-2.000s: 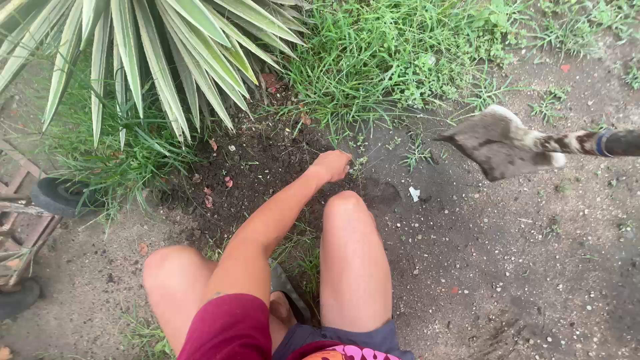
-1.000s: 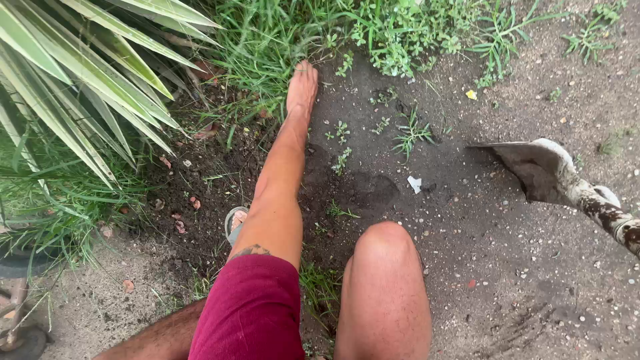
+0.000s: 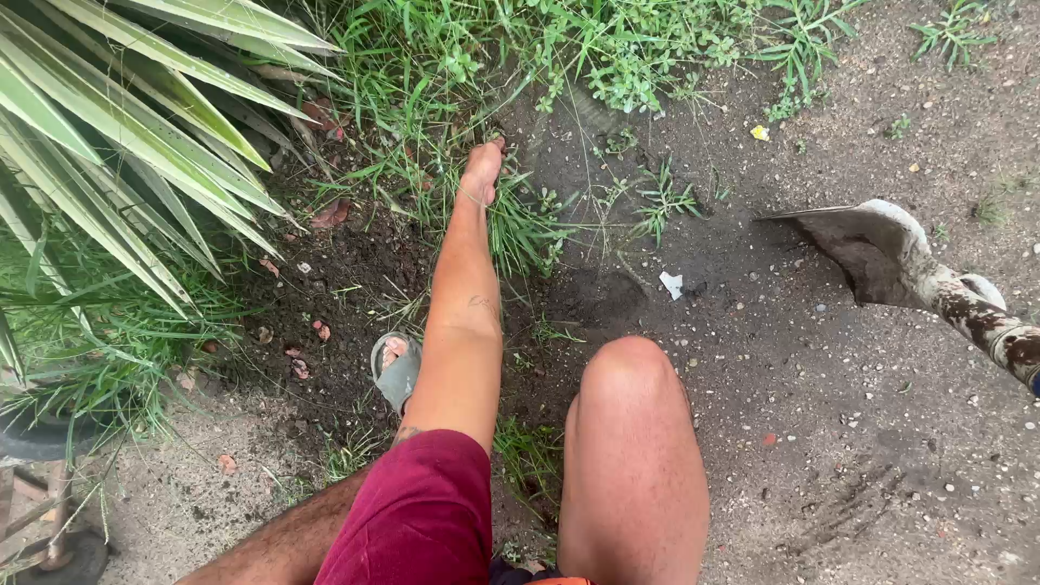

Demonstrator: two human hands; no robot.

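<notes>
My left hand (image 3: 485,166) reaches out from a maroon sleeve, its fingers closed around a tuft of green grass (image 3: 524,231). The blades hang out on the near and right side of the hand, over dark soil. Just beyond the hand is a patch of grass and low leafy weeds (image 3: 650,57). A small weed (image 3: 666,203) stands in the soil to its right. The fingertips are partly hidden. My right hand is out of view.
A spiky variegated plant (image 3: 146,106) fills the upper left. On the right is a shovel's metal blade (image 3: 861,244) with a worn, blotched shaft. A white scrap (image 3: 672,284) lies on the soil. A dark wheel (image 3: 49,431) is at the left edge. My sandaled foot (image 3: 398,370) is beside my forearm.
A grass tuft now shows in my left hand; a second ago the hand was farther out at the grass edge. Two seconds ago it was low over the soil near my knee.
</notes>
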